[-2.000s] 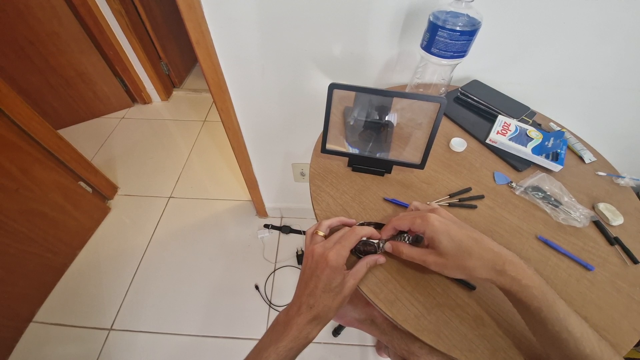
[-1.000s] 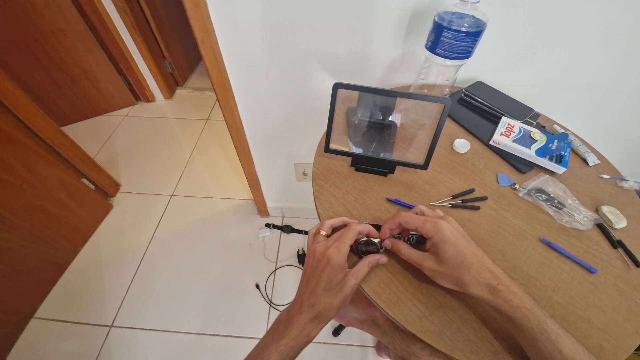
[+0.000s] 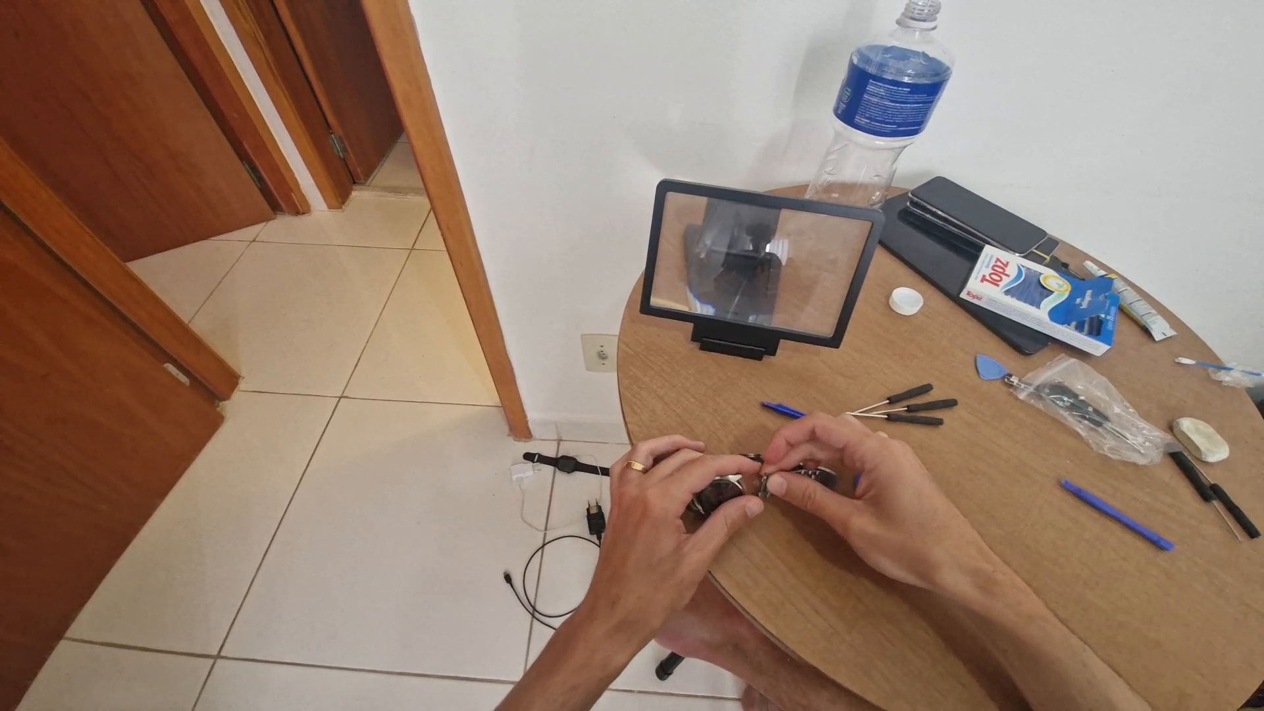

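Near the table's left edge, my left hand (image 3: 671,504) grips a wristwatch (image 3: 719,494) by its round case, which has a dark face. My right hand (image 3: 869,494) pinches the watch's metal band (image 3: 765,482) between thumb and index finger, close to the case. More of the dark band shows beneath my right fingers; the rest is covered. Just beyond the hands lie a blue pry tool (image 3: 782,409) and several small screwdrivers (image 3: 910,403) with black handles. A framed magnifier screen (image 3: 760,262) stands upright behind them.
A plastic bottle (image 3: 894,89), dark phones (image 3: 978,212), a Topz box (image 3: 1042,299) and a white cap (image 3: 906,300) are at the back. A plastic bag (image 3: 1091,410), a blue spudger (image 3: 1116,514) and more screwdrivers (image 3: 1215,494) lie rightward. A cable (image 3: 528,583) and smartwatch (image 3: 567,463) are left, beyond the table edge.
My right fingers have shifted slightly at the band beside the watch case. My left hand keeps its hold with little movement.
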